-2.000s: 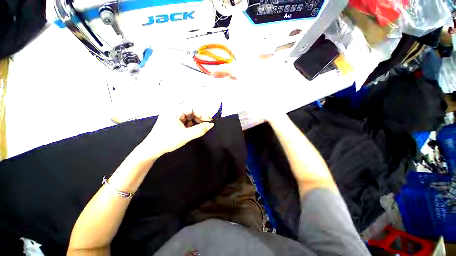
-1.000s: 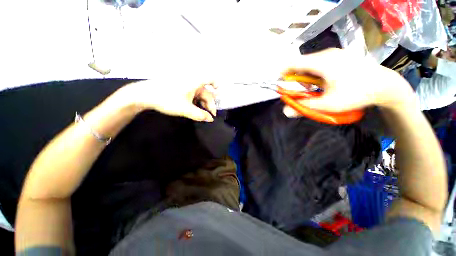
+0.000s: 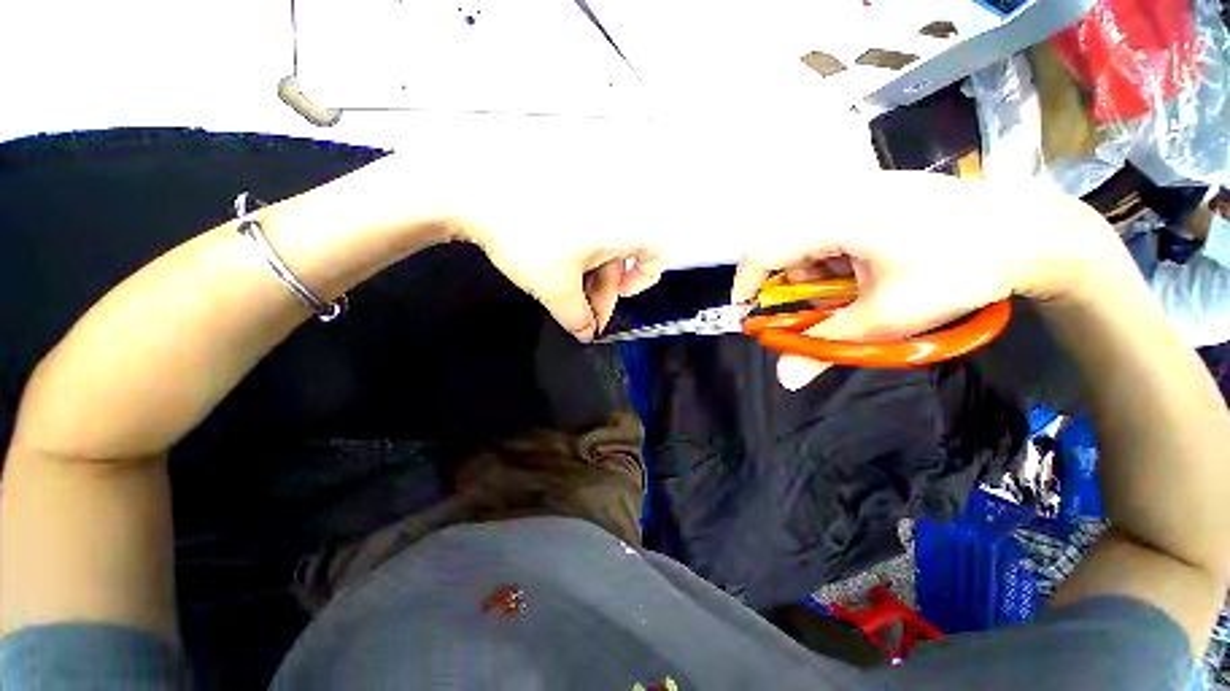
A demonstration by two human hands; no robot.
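A large black garment (image 3: 445, 354) lies over the table edge and my lap. My left hand (image 3: 573, 250) pinches its edge between thumb and fingers near the middle of the view. My right hand (image 3: 890, 257) holds the tailor's scissors (image 3: 931, 348) by their orange-red and yellow handle loops. The silver blades point left and their tips reach the cloth at my left fingertips. The blades look nearly closed. Glare hides detail on both hands.
The white machine table (image 3: 162, 68) spans the top. A dark phone (image 3: 925, 135) lies at its right, beside plastic bags (image 3: 1133, 81). Black garments (image 3: 796, 446) hang right of my lap. A blue crate (image 3: 971, 560) and a red object (image 3: 888, 618) are low at right.
The scissors were on the table, then came into my right hand. They have since moved left and down to my left fingertips. The view has tilted down, away from the machine head.
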